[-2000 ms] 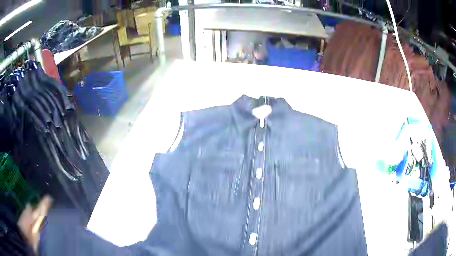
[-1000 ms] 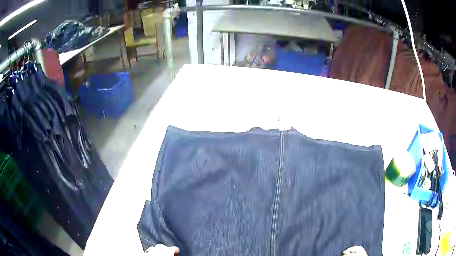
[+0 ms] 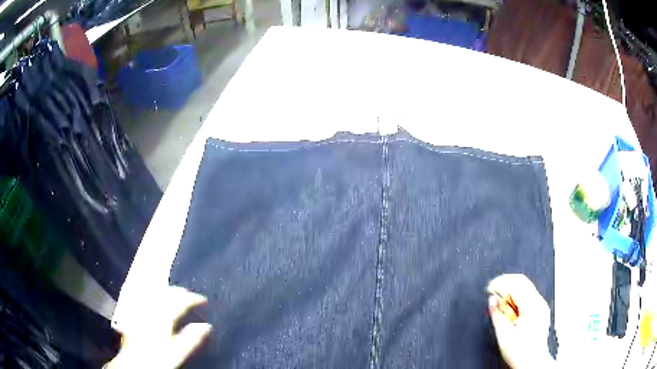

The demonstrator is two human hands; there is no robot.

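The dark denim garment (image 3: 302, 238) lies flat on the white table (image 3: 324, 79), its pale-stitched hem across the far side and a long stitched seam down the middle. No buttons show. My left hand (image 3: 166, 328) is at the garment's left edge, thumb and fingers apart. My right hand (image 3: 520, 317) rests over the garment's right part, fingers curled round a small orange tool (image 3: 508, 307), which looks like thread snips; its tips are not clear. The near end of the garment is cut off by the picture's edge.
A rail of dark garments (image 3: 65, 137) stands left of the table, with a blue crate (image 3: 158, 76) on the floor behind. At the table's right are a green-yellow tape roll (image 3: 591, 196), a blue tool tray (image 3: 621, 229) and a dark flat case (image 3: 619, 299). Rust-brown garments (image 3: 533, 36) hang beyond.
The buttoned front with the collar seen earlier is replaced by plain panels with the hem at the far side. Both hands have come further into view, and the camera view has tilted down.
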